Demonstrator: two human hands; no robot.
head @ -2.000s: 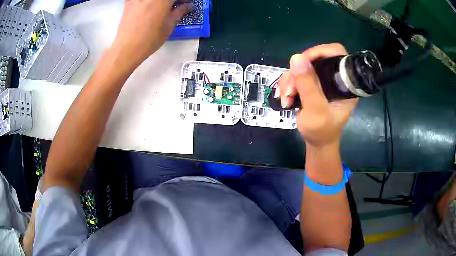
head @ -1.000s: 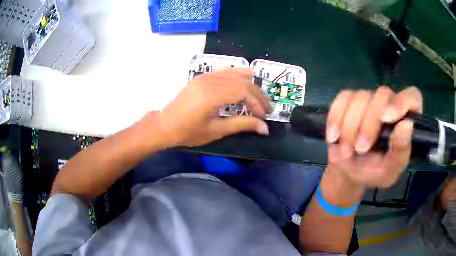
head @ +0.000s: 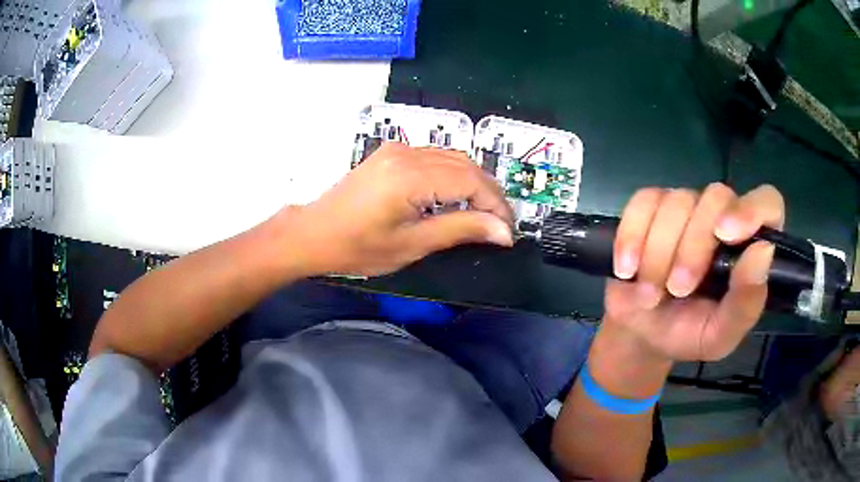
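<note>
Two white housing halves lie side by side, open side up. The right housing (head: pixel 569 141) shows a green circuit board (head: pixel 542 183) and thin red and dark wires. The left housing (head: pixel 415 120) is mostly covered by my left hand (head: pixel 405 212). My left thumb and fingertips are pinched together at the tip of the electric screwdriver (head: pixel 585 241); something tiny and silver shows there, likely a screw, too small to be sure. My right hand (head: pixel 693 268) is wrapped around the black screwdriver, which lies nearly level, its tip pointing left, just below the right housing.
A blue bin (head: pixel 347 45) of small silver screws stands at the top. Stacked housings (head: pixel 123 80) stand at the left, on and beside a white sheet (head: pixel 217 113). A cable and metal post are at upper right. Part of another person shows at lower right.
My left hand has come from the screw bin down over the left housing. My right hand has drawn the screwdriver off the right housing, rightward and down, and its tip now meets my left fingertips.
</note>
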